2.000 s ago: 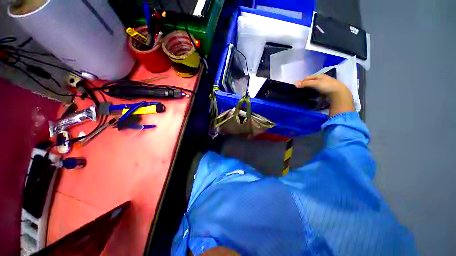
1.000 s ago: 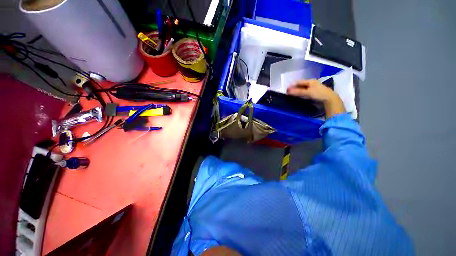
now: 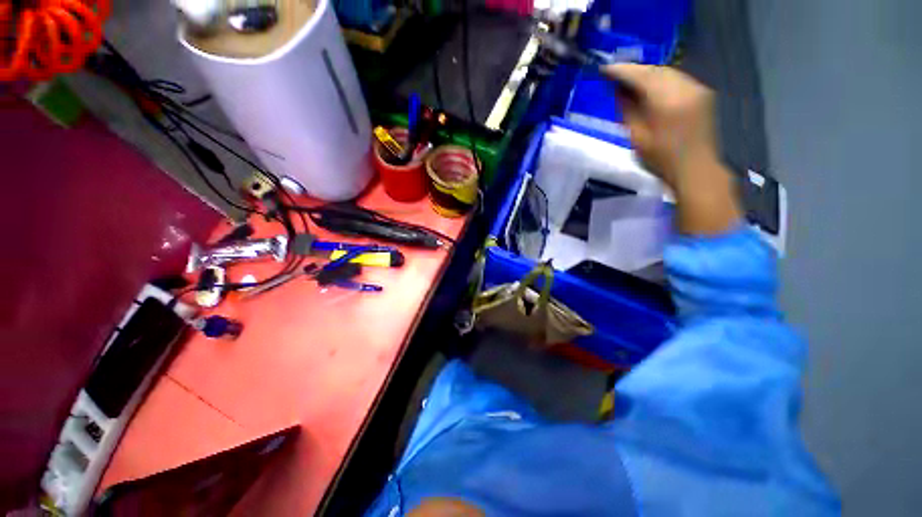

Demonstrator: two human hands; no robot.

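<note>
My right hand (image 3: 667, 121) is raised above the blue bin, near the top of the view. It is blurred, with fingers pointing left towards blurred dark and silvery items, and I cannot tell whether it holds anything. The blue bin (image 3: 622, 328) contains a dark tablet (image 3: 617, 286) along its near wall, white sheets (image 3: 622, 227) and other dark panels. A dark glossy panel (image 3: 217, 477) juts in at the bottom left, cut off by the edge; what supports it is hidden. My left hand is not in view. A skin-toned patch at the bottom edge is unclear.
The pink-red bench holds blue-handled cutters (image 3: 339, 271), a black corded tool (image 3: 379, 227), a dark-blue bottle (image 3: 219, 326) and a power strip (image 3: 86, 434). A red cup (image 3: 404, 180), tape roll (image 3: 452, 182) and white cylinder (image 3: 293, 111) stand behind. A bag (image 3: 536, 313) hangs beside the bin.
My right hand has left the tablet in the bin and moved up and away. The view has shifted, so the bench and bin appear lower and further right.
</note>
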